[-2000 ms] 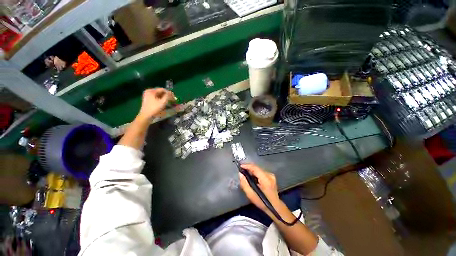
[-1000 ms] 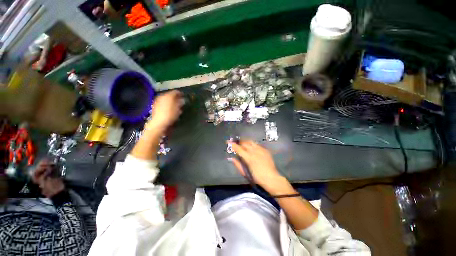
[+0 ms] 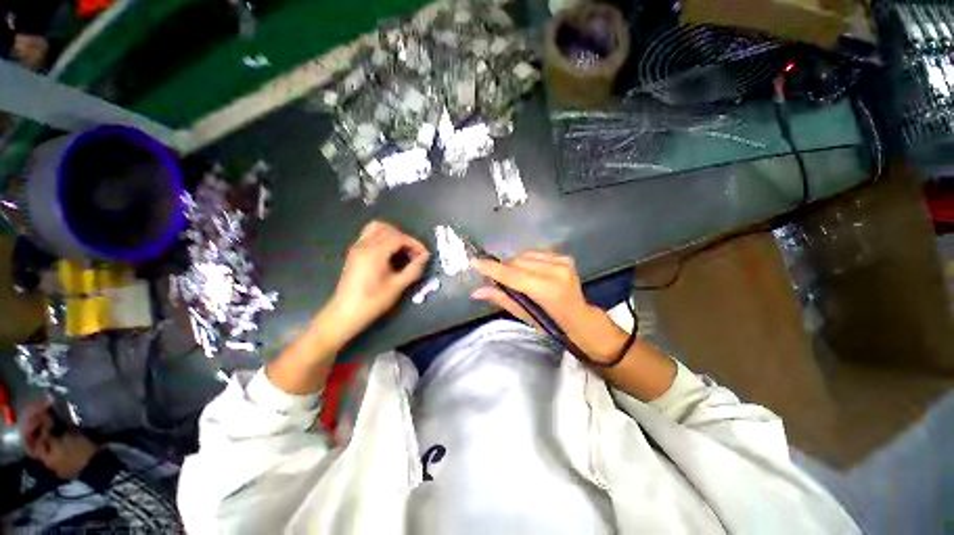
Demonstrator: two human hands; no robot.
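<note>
My right hand (image 3: 539,287) holds a black soldering iron (image 3: 534,313), its cord looped over the wrist. The iron's tip is at a small silver-white module (image 3: 451,251) lying on the dark bench. My left hand (image 3: 379,270) is just left of the module, thumb and finger curled close together; whether it holds something small is not clear. A small silvery piece (image 3: 426,291) lies below the module. Another module (image 3: 508,183) lies at the upper right. A pile of modules (image 3: 418,105) is behind. A loose heap of small silvery pieces (image 3: 220,272) is at left.
A grey cylinder with purple rim (image 3: 120,193) and yellow item (image 3: 94,298) stand at left. A tape roll (image 3: 586,47), green mat (image 3: 711,141) with thin strands and dark coil are at rear right. An open cardboard box (image 3: 868,313) is at right. Another person's hand (image 3: 52,439) shows lower left.
The camera view has shifted. My left hand has come from the rear bench edge, by the conveyor, to beside the module. The iron's tip has moved from one module to another nearer one.
</note>
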